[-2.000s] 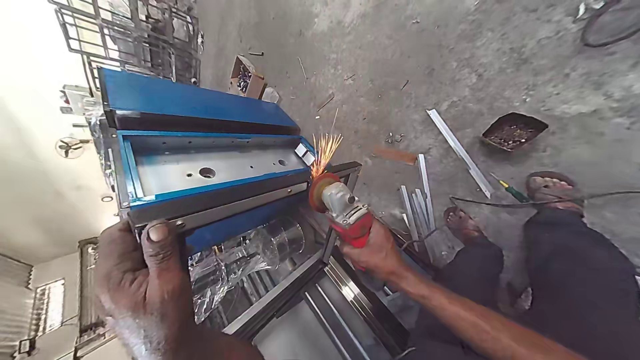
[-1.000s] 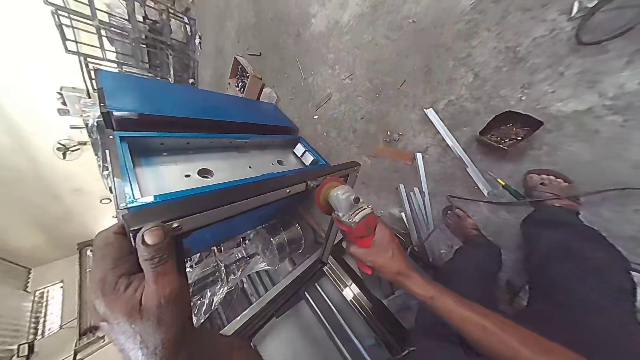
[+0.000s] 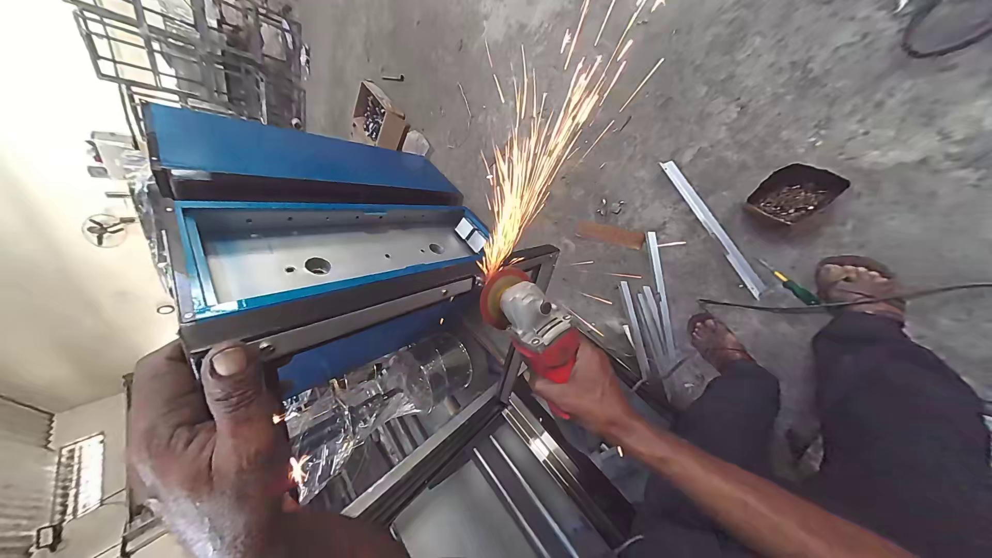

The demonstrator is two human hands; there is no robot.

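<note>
My left hand (image 3: 225, 434) grips the near left corner of a dark metal frame (image 3: 403, 287), its thumb on a flat metal strip (image 3: 364, 314) along the frame's face. In my right hand (image 3: 593, 387) is a red and grey angle grinder (image 3: 539, 322). The grinder's disc (image 3: 502, 298) meets the strip's right end near the frame's corner, and bright sparks (image 3: 535, 163) fly up and away from it. Behind the strip lies a blue-edged metal tray with round holes (image 3: 310, 252), beside a blue panel (image 3: 302, 147). The fingers under the frame are hidden.
Clear plastic wrap (image 3: 395, 387) lies within the lower frame. On the concrete floor are a carton of small parts (image 3: 380, 116), a dark tray of fasteners (image 3: 797, 194), metal strips (image 3: 713, 229), a screwdriver (image 3: 789, 283) and a cable (image 3: 775, 308). Two feet in sandals (image 3: 856, 279) stand at right.
Sparks flew in the oldest frame, had stopped one second ago, and now stream again, longer and brighter. My left hand stays on the frame's corner, and the grinder stays at the strip's right end.
</note>
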